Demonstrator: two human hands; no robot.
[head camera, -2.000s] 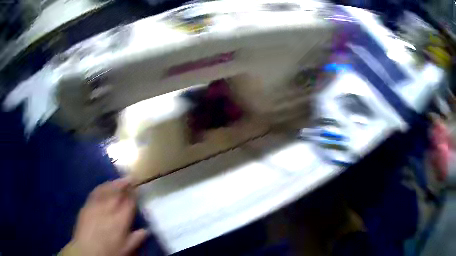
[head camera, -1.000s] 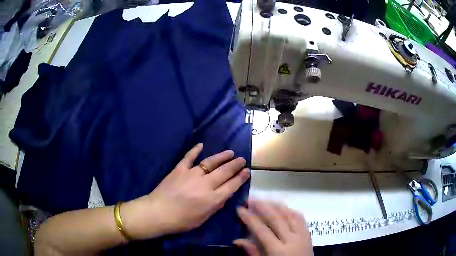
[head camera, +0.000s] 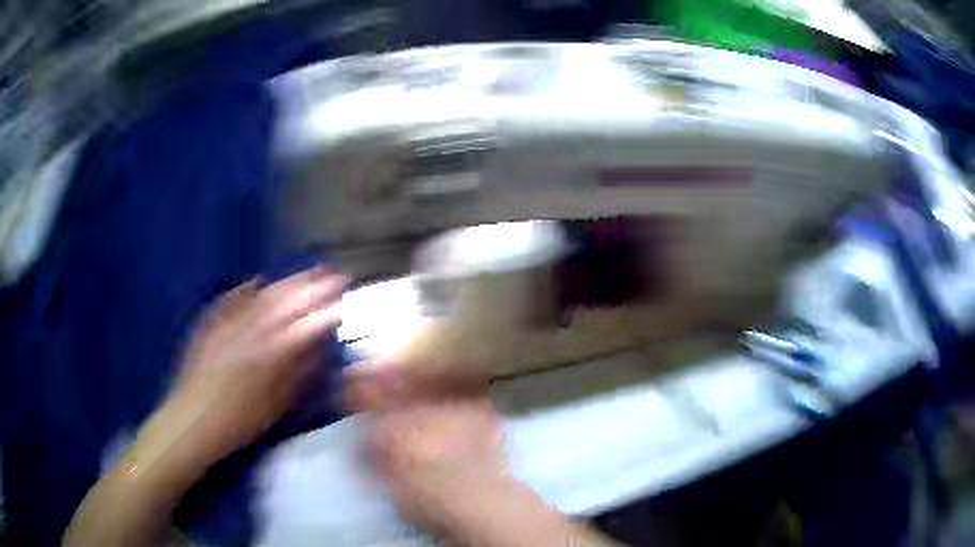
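Observation:
The frame is strongly blurred. A navy garment panel (head camera: 160, 203) lies at the left, up against the sewing machine head. The white sewing machine (head camera: 535, 176) spans the middle, with a bright light near the needle area. My left hand (head camera: 257, 347) rests on the panel close to the needle area; its grip is too blurred to tell. My right hand (head camera: 433, 438) is beside it at the panel's right edge, just in front of the light. Its fingertips are smeared, so whether they hold the cloth cannot be told. The needle and presser foot cannot be made out.
A dark red and black scrap bundle (head camera: 615, 262) lies under the machine arm. Blue-handled scissors (head camera: 791, 358) lie at the right of the white table (head camera: 641, 427). A green object (head camera: 738, 27) stands behind the machine.
The view has swung, so the machine sits further left than one second ago. My hands are now nearer the machine's light, and the right one has moved up along the panel edge.

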